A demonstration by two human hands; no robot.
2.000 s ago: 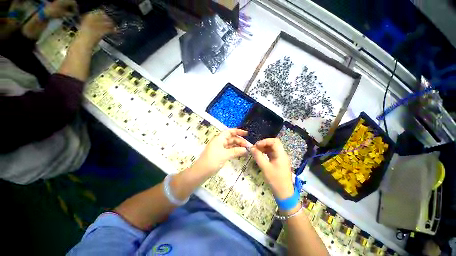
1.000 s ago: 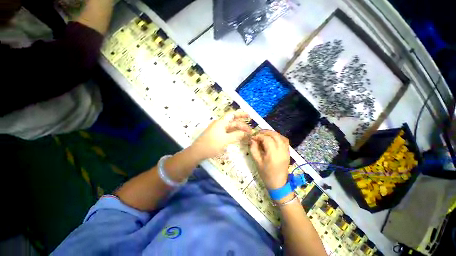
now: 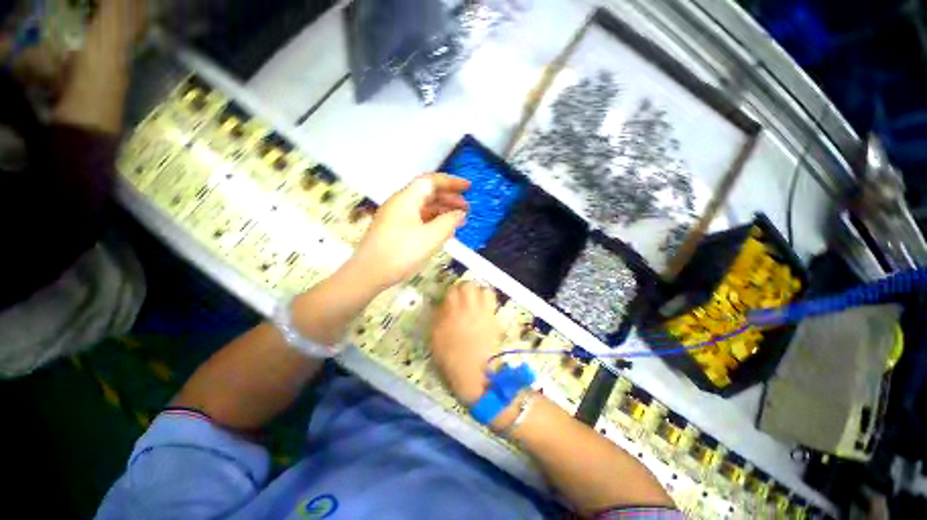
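Observation:
Cream-yellow circuit boards (image 3: 234,213) lie end to end along the rail, with dark and yellow parts on their far edge. My left hand (image 3: 412,229) is over the boards' far edge, its fingertips at the near side of the blue components (image 3: 488,193); its fingers are curled and I cannot tell whether they hold anything. My right hand (image 3: 468,335), with a blue wrist strap (image 3: 503,394), is low over the boards, fingers bent down; its fingertips are blurred. The parts bin also holds dark components (image 3: 536,244) and silver-grey components (image 3: 600,288).
A shallow tray (image 3: 732,188) with scattered grey parts lies behind the bin. A deep black bin of yellow blocks (image 3: 737,310) stands at the right, beside a beige box (image 3: 828,381). Shiny dark bags (image 3: 396,46) lie at the back. Another person's arm (image 3: 97,76) is at upper left.
My hands, together over the boards before, are now apart. My left hand has moved to the blue components' edge. My right hand has moved down onto the boards. The view has shifted.

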